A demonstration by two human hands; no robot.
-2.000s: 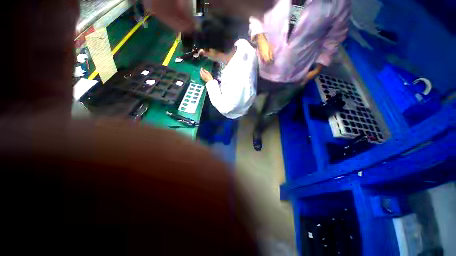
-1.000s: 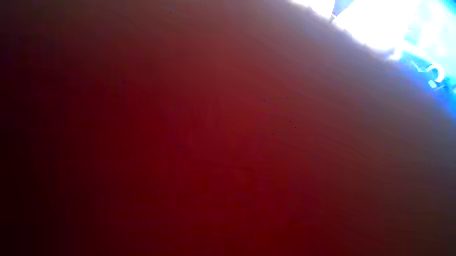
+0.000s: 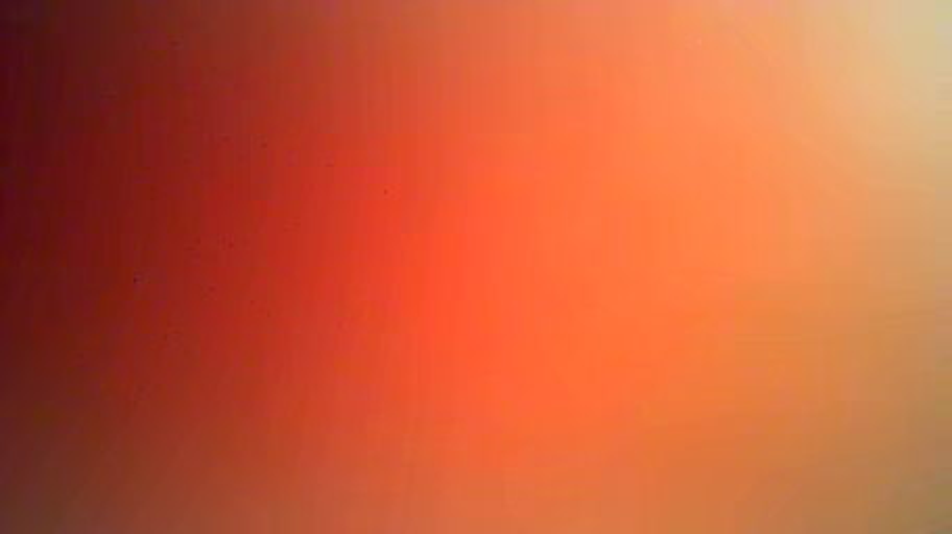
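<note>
A blurred orange-red surface (image 3: 501, 292) fills the whole head view, dark red at the left and paler, yellowish at the upper right. It lies right against the lens and looks like skin, perhaps a finger or a palm. I cannot tell which hand it belongs to. No fingertips or hand outline show. No work object can be made out. Everything behind this surface is hidden.
The bench, the people and the blue rack seen two seconds ago are now hidden. The covering surface has spread over the bright upper right corner and turned from dark red to bright orange.
</note>
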